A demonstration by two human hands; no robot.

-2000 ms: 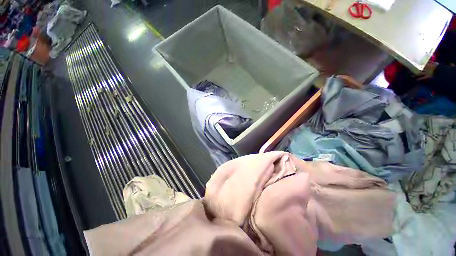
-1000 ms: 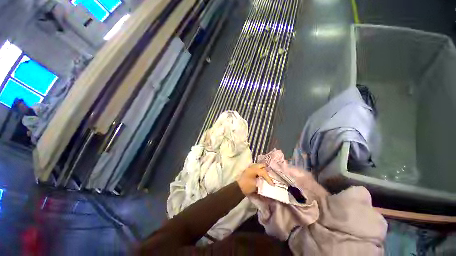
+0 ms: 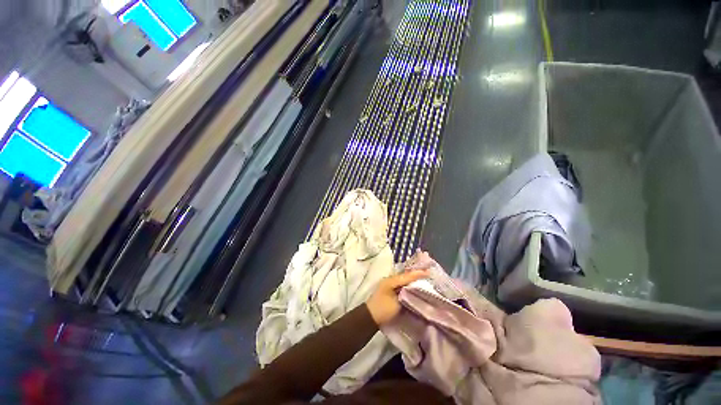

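Note:
My left hand (image 3: 393,294), in a dark brown sleeve, grips the upper edge of the pink-beige fabric (image 3: 545,348) near the bottom centre. A small white patch shows at the fingers. The rest of the fabric bunches to the right and runs out at the bottom edge. The crumpled cream fabric (image 3: 328,281) lies on the metal bars just left of and behind the hand. My right hand is not visible.
Long shiny metal bars (image 3: 411,103) run away from me. The grey bin (image 3: 672,142) stands right, with grey-blue fabric (image 3: 526,210) over its near-left corner. An orange rim (image 3: 656,346) shows below it. The layered fabric rack (image 3: 170,130) stands left.
Since two seconds ago the view has swung left, and my left hand has come into view holding the pink-beige fabric. In the last second, the hand and fabric have shifted slightly down and left in view.

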